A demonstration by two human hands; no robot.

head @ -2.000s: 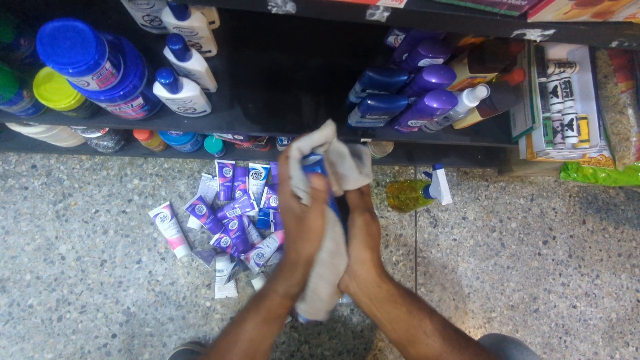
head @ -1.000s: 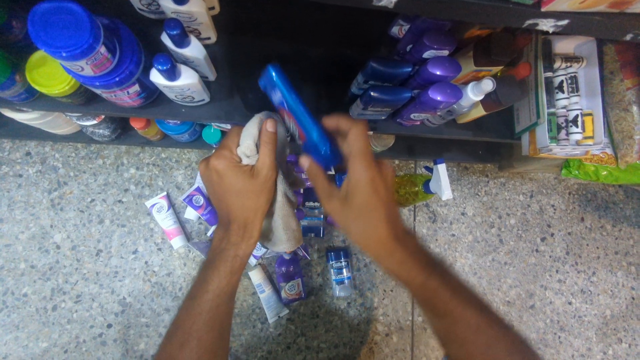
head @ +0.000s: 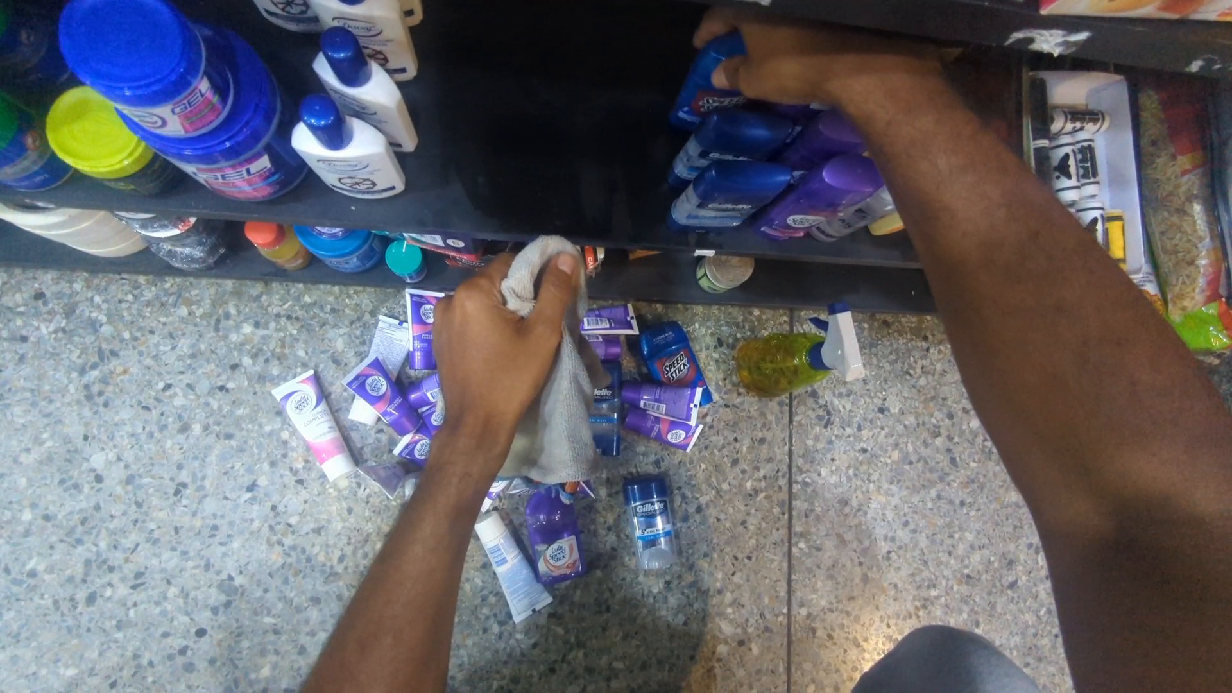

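My right hand [head: 784,60] grips a blue Speed Stick deodorant [head: 707,82] on the black shelf, behind two dark blue Gillette deodorants [head: 731,195] and beside purple ones [head: 823,195]. A grey cloth [head: 556,409] hangs from my left hand [head: 505,346], above a pile of purple tubes [head: 385,393] and deodorant sticks on the speckled floor. Nearer me lie a purple Lady Speed Stick [head: 555,537], a white tube [head: 512,566] and a clear and blue Gillette stick [head: 652,522]. My left hand and the cloth hide part of the pile.
A spray bottle of yellow liquid [head: 784,364] lies on the floor at the right of the pile. Blue gel jars [head: 241,144] and white bottles with blue caps [head: 351,159] stand on the shelf at left. A white box of small bottles [head: 1083,144] is at right.
My right hand has moved up and away, taking the blue deodorant from beside the cloth to the shelf. My left hand still has the cloth. Two seconds ago both hands were together around it.
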